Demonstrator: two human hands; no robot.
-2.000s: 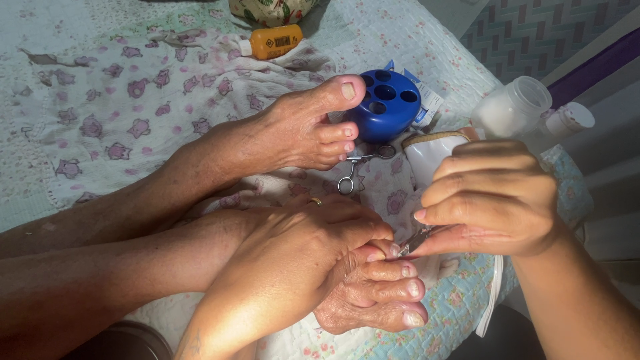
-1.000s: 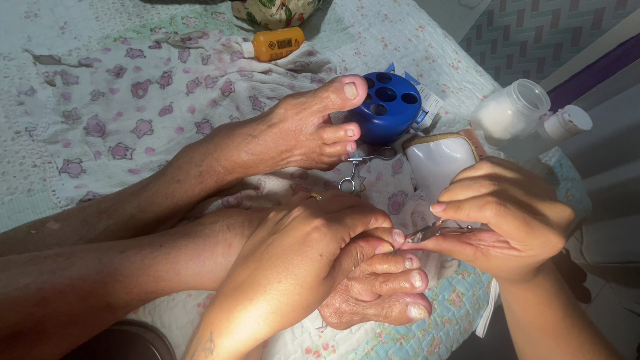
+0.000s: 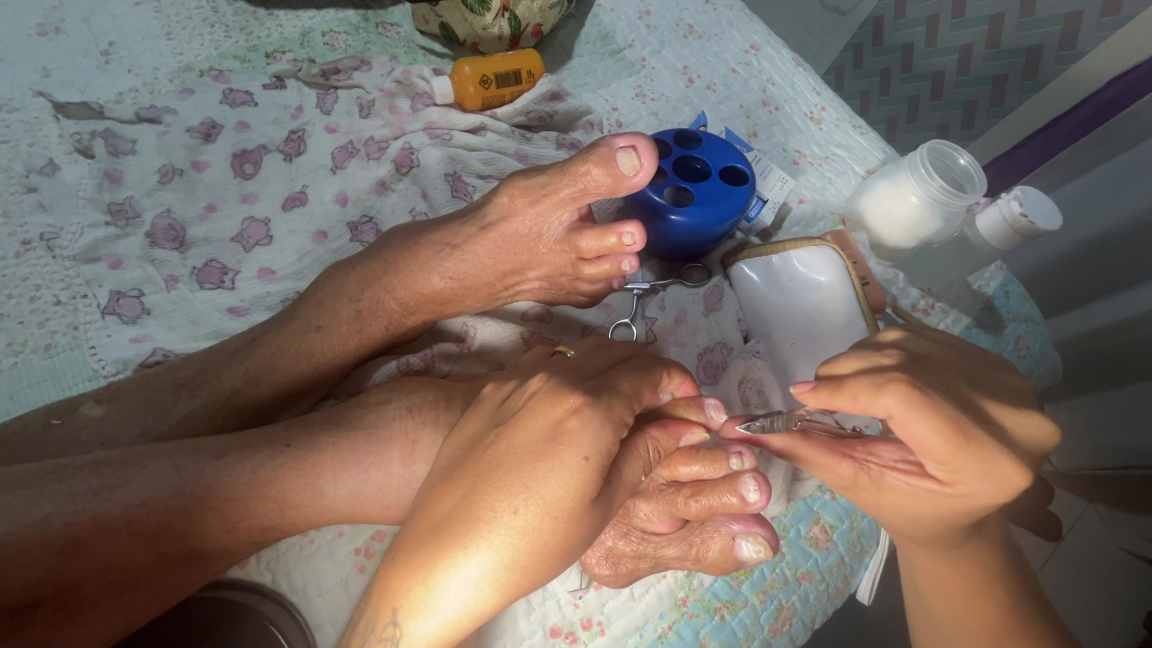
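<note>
My left hand [image 3: 576, 423], with a gold-coloured ring, lies over the nearer foot [image 3: 693, 531] of another person and grips one of its small toes between thumb and finger. My right hand [image 3: 927, 423] holds metal cuticle nippers [image 3: 774, 422]; their pointed tip is just right of the gripped toe, with a fingertip of my right hand under the jaws. The other foot [image 3: 531, 234] rests beyond my left hand, sole side hidden. Beside its toes lie metal scissors [image 3: 634, 310], partly hidden by that foot.
A blue holder with round holes [image 3: 697, 193], a white pouch with tan trim [image 3: 801, 301], an open jar with white contents [image 3: 918, 198] and a white-capped bottle [image 3: 1017, 220] stand at the right. An orange bottle [image 3: 498, 79] lies on the patterned cloth [image 3: 216, 225], which covers part of a quilt.
The nippers and my right hand have drawn slightly away from the toe, to the right. My left hand still grips the foot.
</note>
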